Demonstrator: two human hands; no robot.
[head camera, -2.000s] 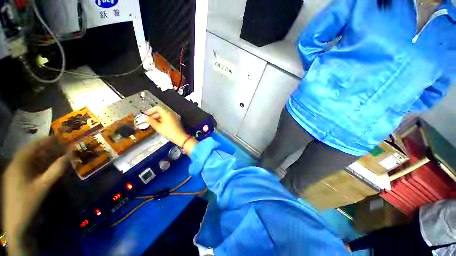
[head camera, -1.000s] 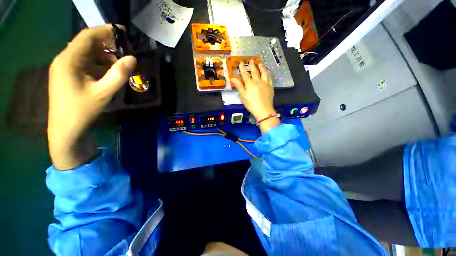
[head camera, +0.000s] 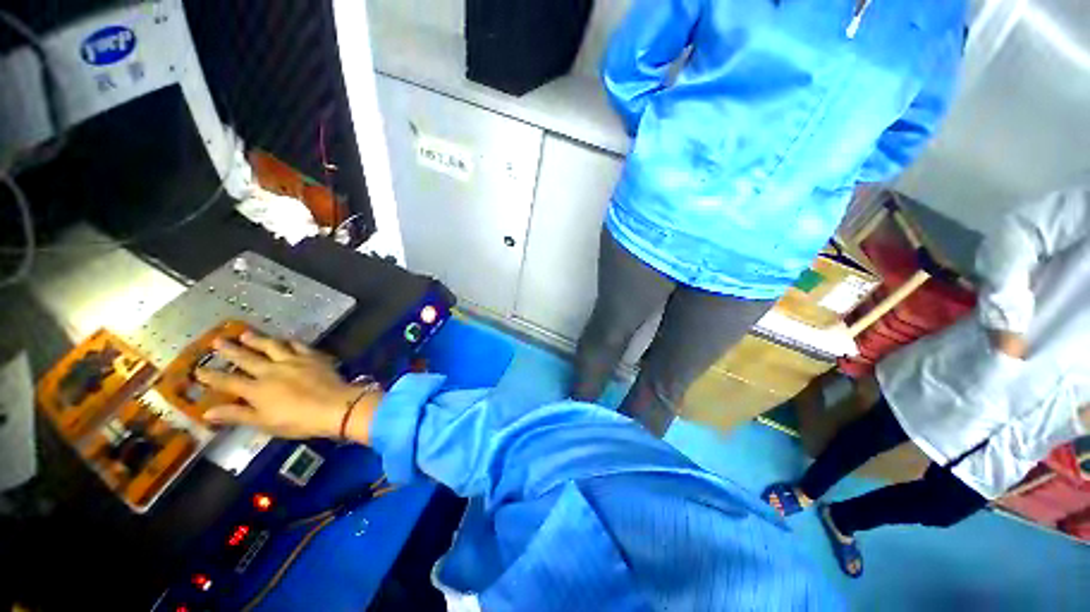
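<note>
My right hand (head camera: 277, 389) lies palm down with spread fingers over one orange fixture nest (head camera: 206, 359) on the metal fixture plate (head camera: 245, 299). What is under the fingers is mostly hidden, and I cannot tell if they hold anything. A second orange nest (head camera: 96, 380) sits at the far left, and a third orange nest (head camera: 141, 452) sits nearer me, both with dark centres. My left hand is out of the picture.
The control panel (head camera: 245, 540) has red digits and lit buttons. An orange cable (head camera: 293, 552) loops below it. White tissue (head camera: 277, 215) lies behind the plate. A person in blue (head camera: 765, 155) stands beyond, by a grey cabinet (head camera: 460, 203); another person in grey (head camera: 1004, 359) is at the right.
The view has swung right and up. My left hand has left the picture. My right hand stays over the same nest, with fingers more spread.
</note>
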